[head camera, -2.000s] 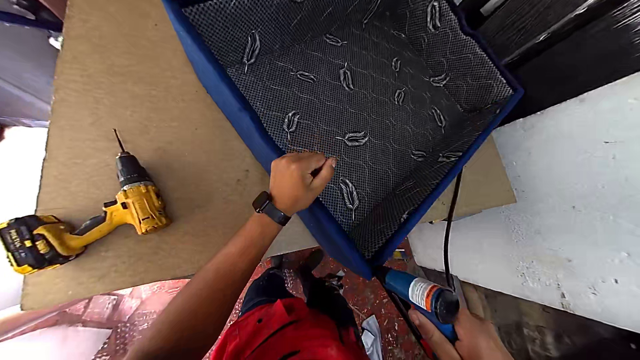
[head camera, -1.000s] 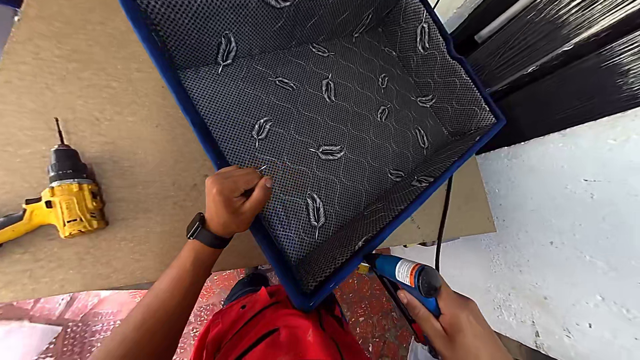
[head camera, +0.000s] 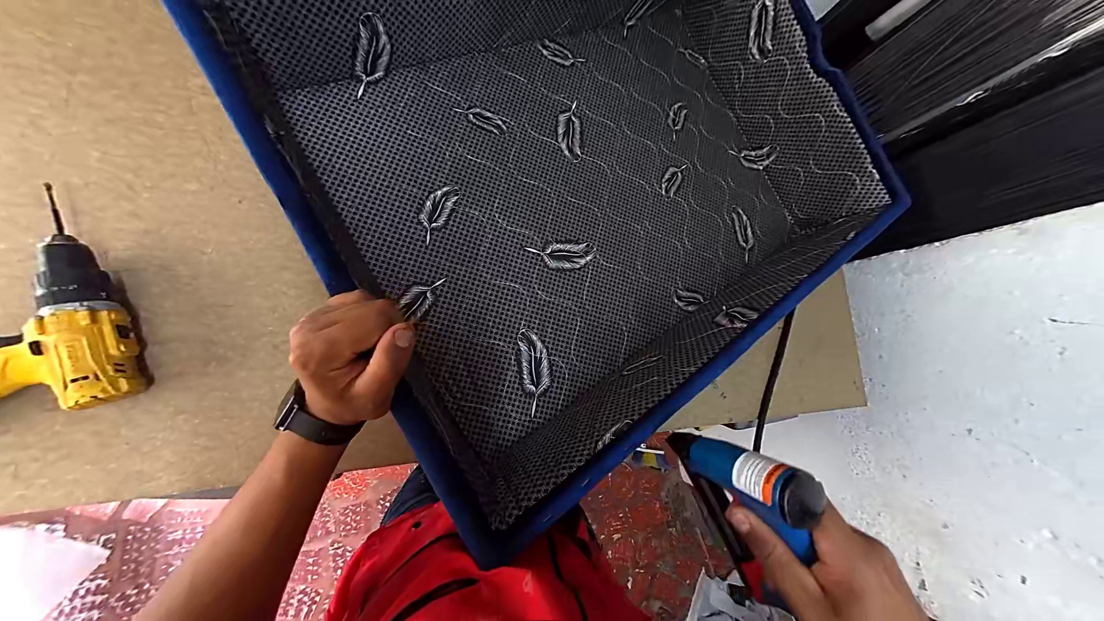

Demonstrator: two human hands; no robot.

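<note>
An open box (head camera: 517,172), lined with dark feather-patterned mesh fabric and edged in blue fabric, lies tilted before me. My left hand (head camera: 354,358), a black watch on its wrist, grips the box's left rim, with its thumb on the inner side. In my right hand (head camera: 828,561) is a blue pneumatic stapler (head camera: 750,479), its dark nose pointing left, just below the box's lower right rim. Whether the nose touches the rim cannot be told. A black hose or cord (head camera: 776,379) runs behind the stapler.
A yellow and black cordless drill (head camera: 82,332) with a bit lies at the left on the brown board tabletop (head camera: 190,414). Plastic-wrapped black items (head camera: 992,129) are at the upper right, above a white wall or surface (head camera: 983,388). Red patterned floor shows below.
The box's left rim stays in my left hand, which sits higher along it than two seconds ago. The stapler has stayed in my right hand near the lower right rim. The view has shifted.
</note>
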